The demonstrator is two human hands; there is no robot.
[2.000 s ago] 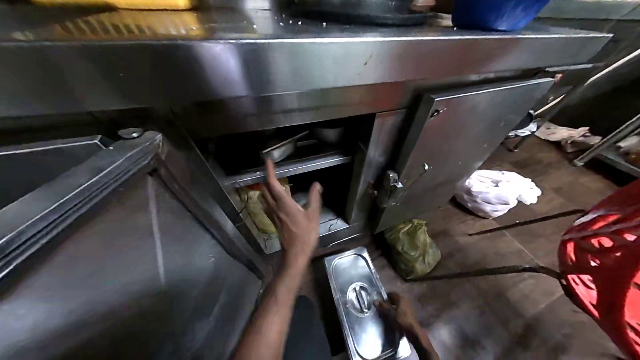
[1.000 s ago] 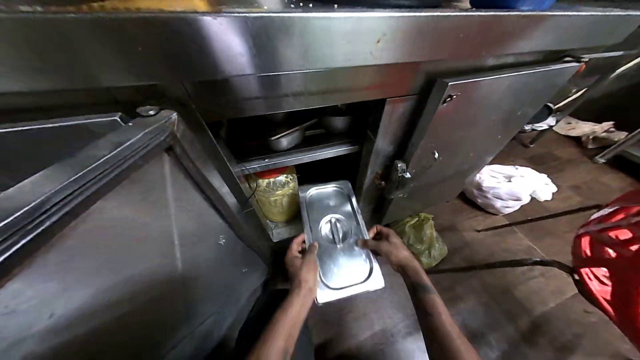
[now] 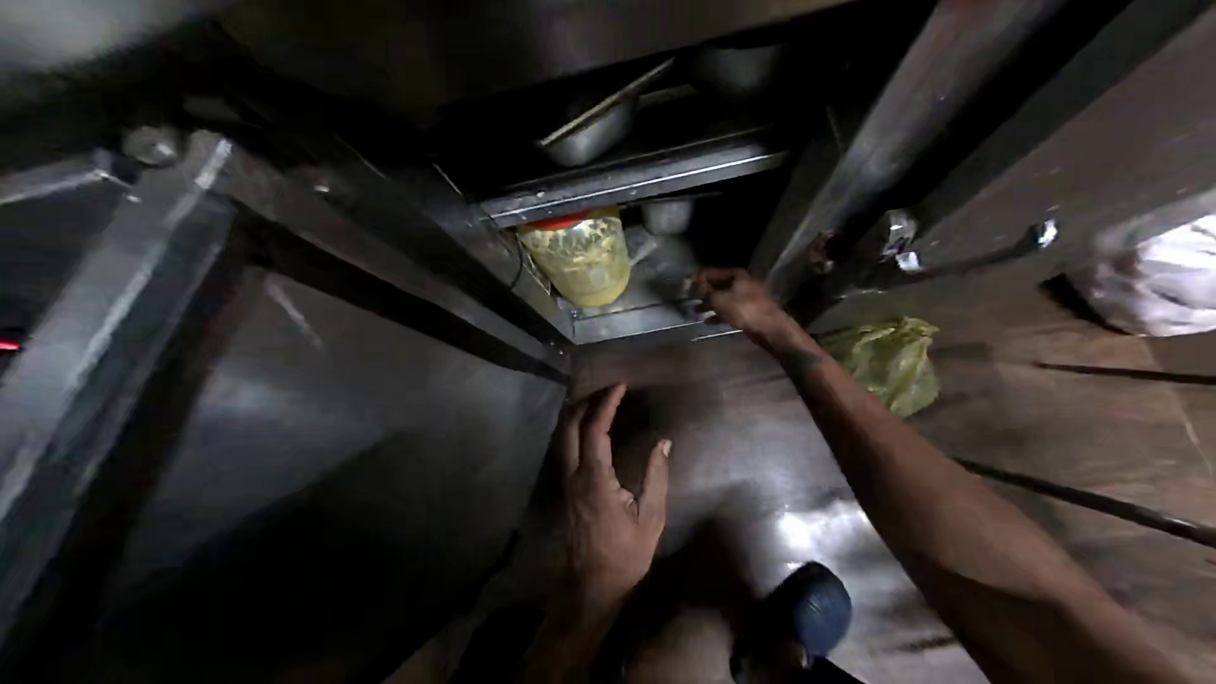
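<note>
My left hand (image 3: pixel 617 503) is held over the floor in front of the cabinet, fingers apart and holding nothing. At the lower opening of the steel cabinet (image 3: pixel 636 323), my right hand (image 3: pixel 736 299) has its fingers curled; a small blurred shiny patch lies at the fingertips, and whether they grip anything is unclear. Left of that hand, on the bottom shelf, stands a yellowish plastic container (image 3: pixel 581 261) with a red lid. Behind it is a small metal vessel (image 3: pixel 668 216). The lidded steel pan is not seen now.
A metal bowl (image 3: pixel 589 138) sits on the upper shelf (image 3: pixel 636 180). The steel door (image 3: pixel 332 456) stands at the left. On the floor at the right lie a yellow-green plastic bag (image 3: pixel 888 366), a white bundle (image 3: pixel 1168 271) and a dark rod (image 3: pixel 1092 503).
Both hands held the lidded steel pan a second ago; they are now apart, and the pan has gone from view. My right hand has moved to the cabinet opening. The view is closer and lower.
</note>
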